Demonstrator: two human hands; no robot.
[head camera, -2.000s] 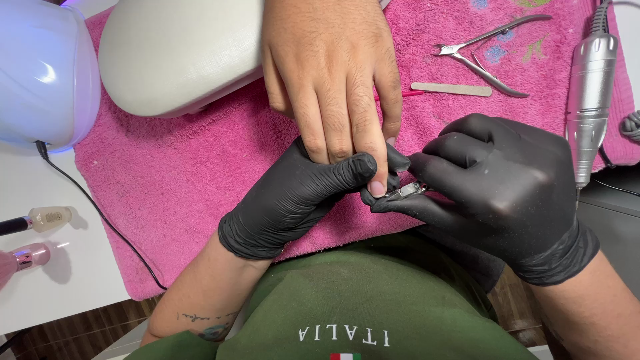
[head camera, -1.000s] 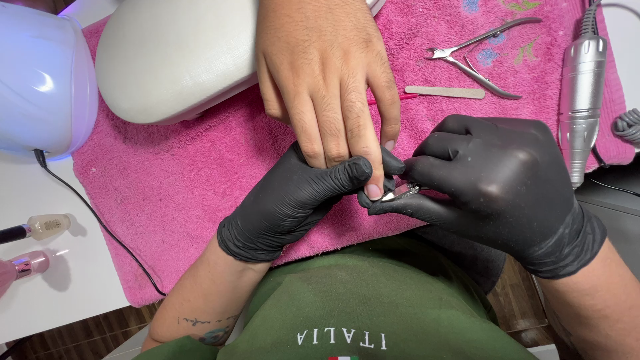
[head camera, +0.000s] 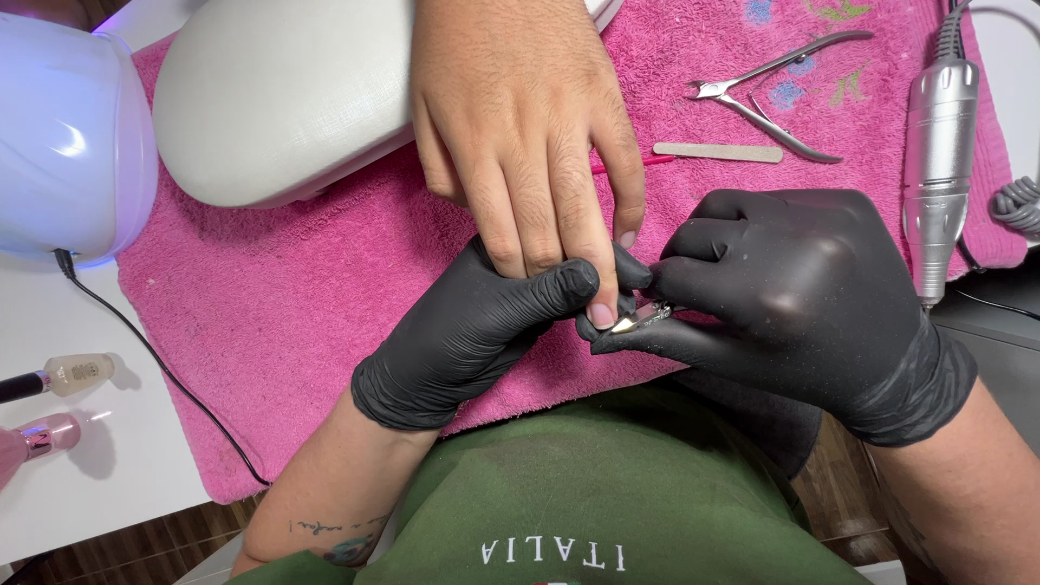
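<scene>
Another person's hand reaches in from the top, palm down, fingers toward me. My left hand, in a black glove, holds its fingers, with my thumb across them near the tips. In my right hand, also gloved in black, is a small metal nail clipper; its jaw end lies at the nail of the index finger. My right fingers cover most of the clipper, so whether its jaws are parted I cannot tell. Under the hands lies a pink towel.
A white hand rest stands upper left, beside a nail lamp with a black cable. Cuticle nippers, a nail file and a silver nail drill handpiece lie right. Two bottles are at left.
</scene>
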